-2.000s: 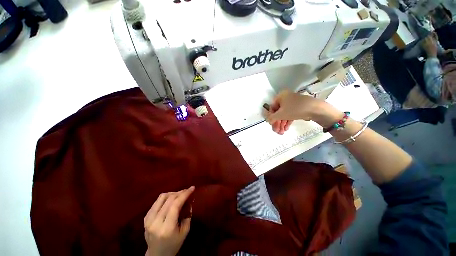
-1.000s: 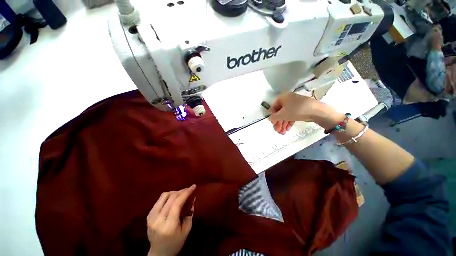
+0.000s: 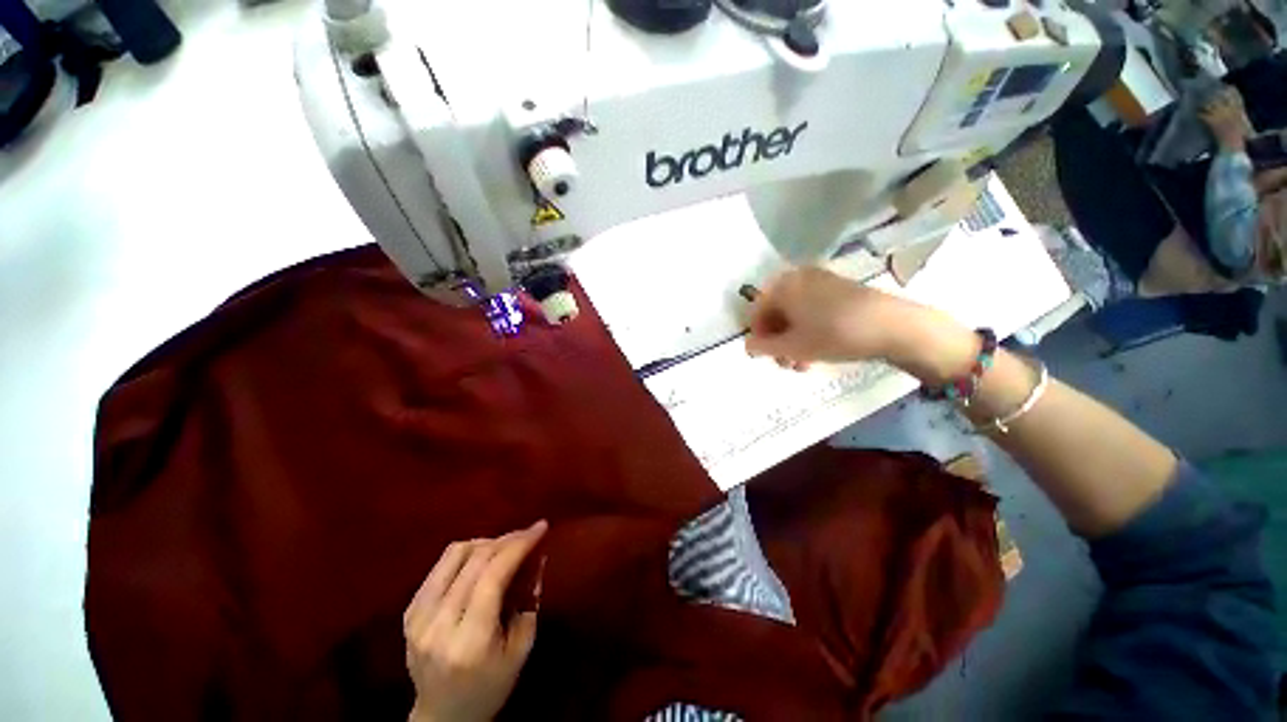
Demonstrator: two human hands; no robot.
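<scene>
The dark red garment cloth (image 3: 353, 466) lies over the table, its top edge under the lit needle area (image 3: 504, 313) of the white sewing machine (image 3: 494, 127). My left hand (image 3: 473, 614) rests on the cloth at the lower middle, fingers together and bent, thumb slightly apart; whether it pinches cloth is unclear. My right hand (image 3: 819, 317) is over the machine bed (image 3: 762, 416), fingers curled, beside a small dark object (image 3: 748, 294). Whether its fingertips hold anything is hidden. A striped patch (image 3: 730, 561) shows amid the cloth.
The cloth hangs past the bed's front edge at the right. Dark items (image 3: 663, 11) lie on the machine head. A black and blue object (image 3: 85, 43) is at the top left. Another person's arm (image 3: 1231, 184) shows at the far right.
My right hand has shifted slightly beside the small dark object, and its fingers are more curled. My left hand and the cloth hardly differ; the view has moved slightly.
</scene>
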